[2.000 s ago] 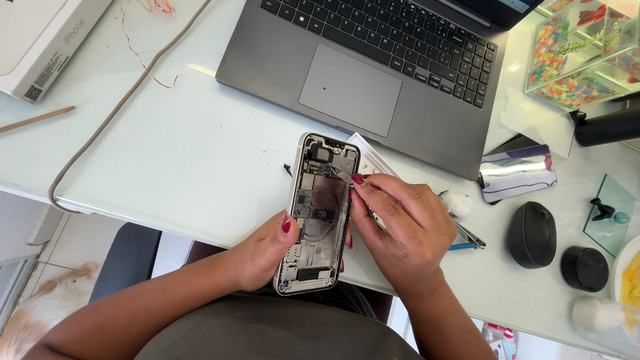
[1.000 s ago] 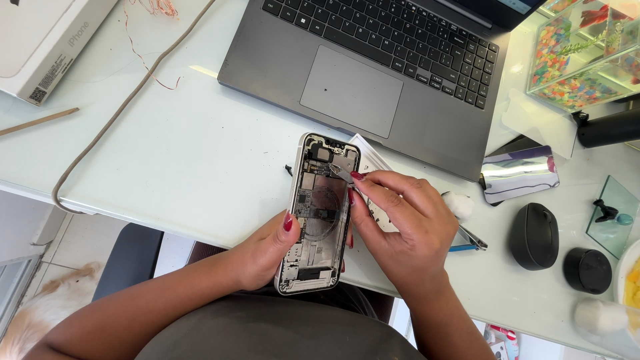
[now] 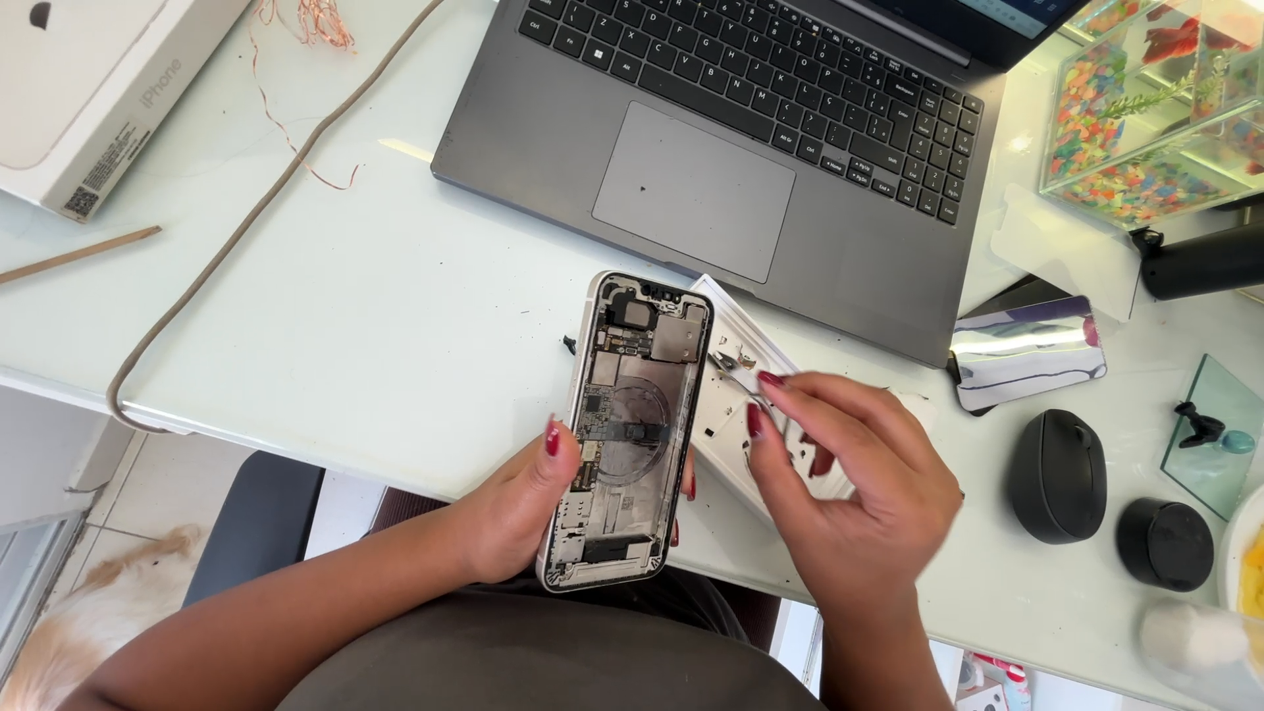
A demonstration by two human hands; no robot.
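Observation:
My left hand (image 3: pixel 528 494) holds an opened smartphone body (image 3: pixel 632 434) by its long sides, thumb on the left edge and fingers around the right. Its circuit board, camera area and a round coil show inside. Metal tweezers (image 3: pixel 736 375) are pinched between the thumb and index finger of my right hand (image 3: pixel 854 474), just right of the phone's frame. Their tips lie over a white tray (image 3: pixel 726 449), which carries several tiny screws and parts. Whether the tips grip anything cannot be told. My right hand hides part of the tray.
A grey laptop (image 3: pixel 691 188) lies behind the phone. At right are a black mouse (image 3: pixel 1057 477), a round black object (image 3: pixel 1165 543), a reflective phone-shaped panel (image 3: pixel 1032 351) and a clear tank (image 3: pixel 1145 109). A cable (image 3: pixel 247 217), a white box (image 3: pixel 94 99) and a thin stick (image 3: pixel 79 254) lie left.
My right hand has moved the tweezers from over the upper part of the phone's inside to the right, over the white tray. My left hand keeps its hold on the phone.

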